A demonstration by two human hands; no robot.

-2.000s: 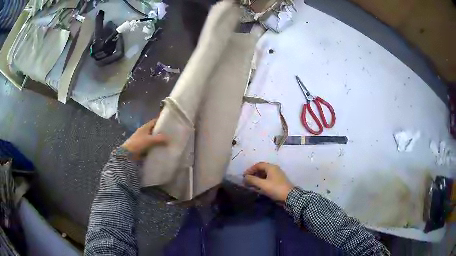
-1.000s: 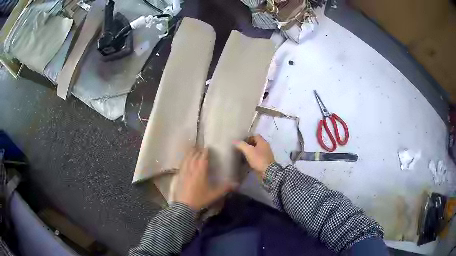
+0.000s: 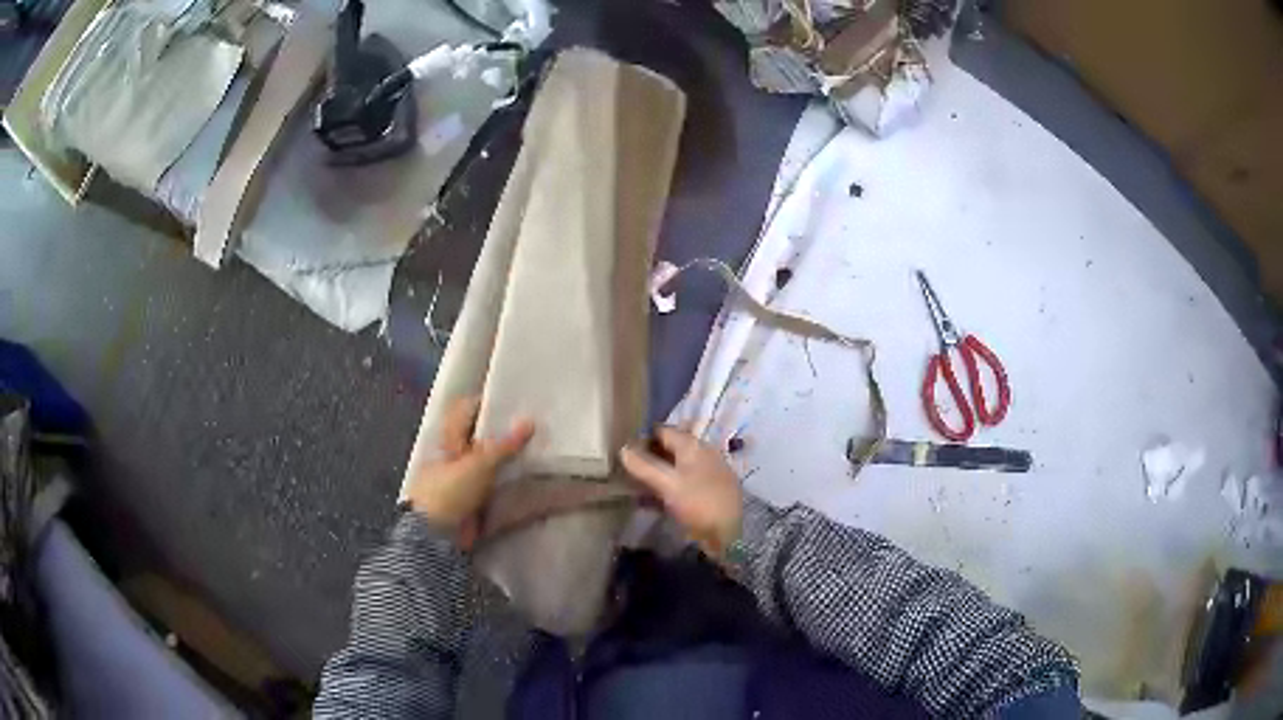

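Observation:
A beige-brown cut panel bundle (image 3: 556, 281), long and folded, lies over the near left edge of the white table in front of me. My left hand (image 3: 462, 471) holds its left side near the lower end, thumb on top. My right hand (image 3: 692, 485) is at its lower right edge with the fingertips on the fabric; the underside of the grip is hidden. A narrow fabric tie (image 3: 802, 324) runs from the bundle's right side across the table, its end by the dark pressing template (image 3: 957, 456).
Red-handled scissors (image 3: 964, 383) lie above the template. White scraps (image 3: 1168, 468) and a dark iron (image 3: 1221, 640) are at the right. Striped grey bundles (image 3: 844, 56) sit at the table's far end. A neighbouring table at upper left holds cut pieces (image 3: 141, 92) and a black device (image 3: 363, 113).
The two spread panel parts are now folded together into one narrower bundle. My left hand has moved to its left side. My right hand stays at the right edge, a little lower.

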